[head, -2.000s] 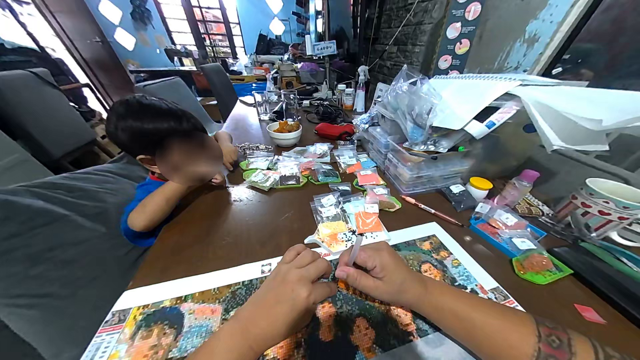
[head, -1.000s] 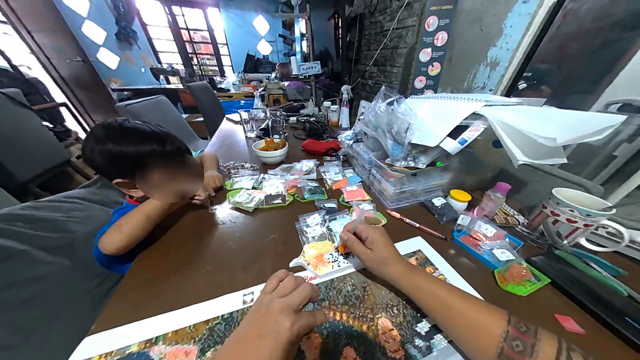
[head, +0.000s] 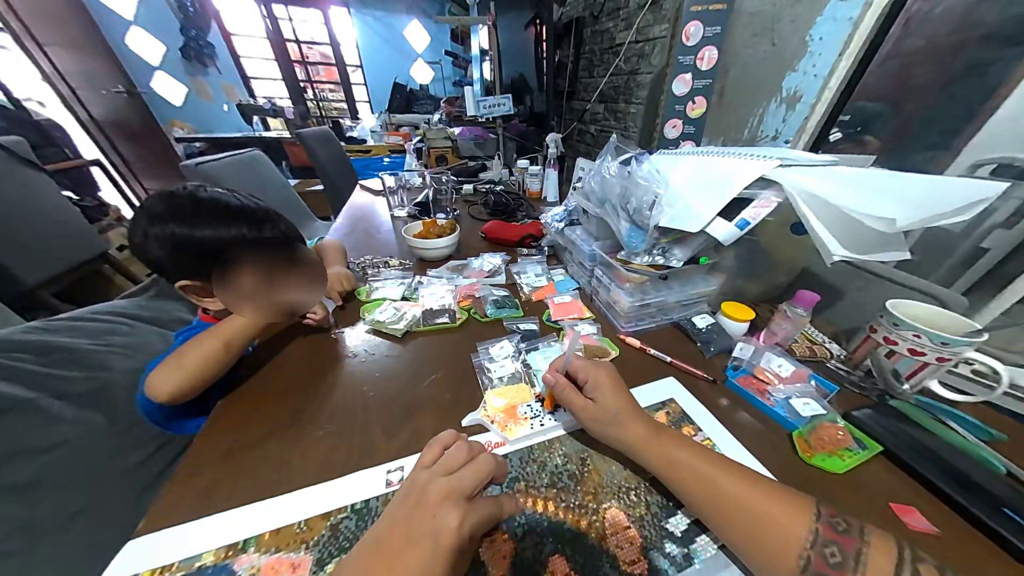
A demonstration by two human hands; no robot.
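My right hand [head: 596,396] grips a diamond-painting pen [head: 571,352], its tip down at a white bead tray [head: 520,428] with dark and orange beads. Small zip bags [head: 502,364] of beads lie on and behind that tray. My left hand [head: 452,492] rests palm down on the diamond-painting canvas [head: 588,472], fingers slightly bent and apart, holding nothing that shows. The canvas carries a mosaic picture with a white border and is partly hidden under both forearms.
Another person [head: 232,280] leans on the table at left. Behind are green trays [head: 444,318] with bead bags and a bowl [head: 432,244] of food. Stacked clear plastic boxes [head: 648,288], a red pen [head: 668,358], a blue tray [head: 780,400] and a heart-patterned mug [head: 920,344] are at right.
Two seconds ago both hands were close together over the canvas. My right hand has moved away to the bead tray with the pen, while my left hand stays on the canvas.
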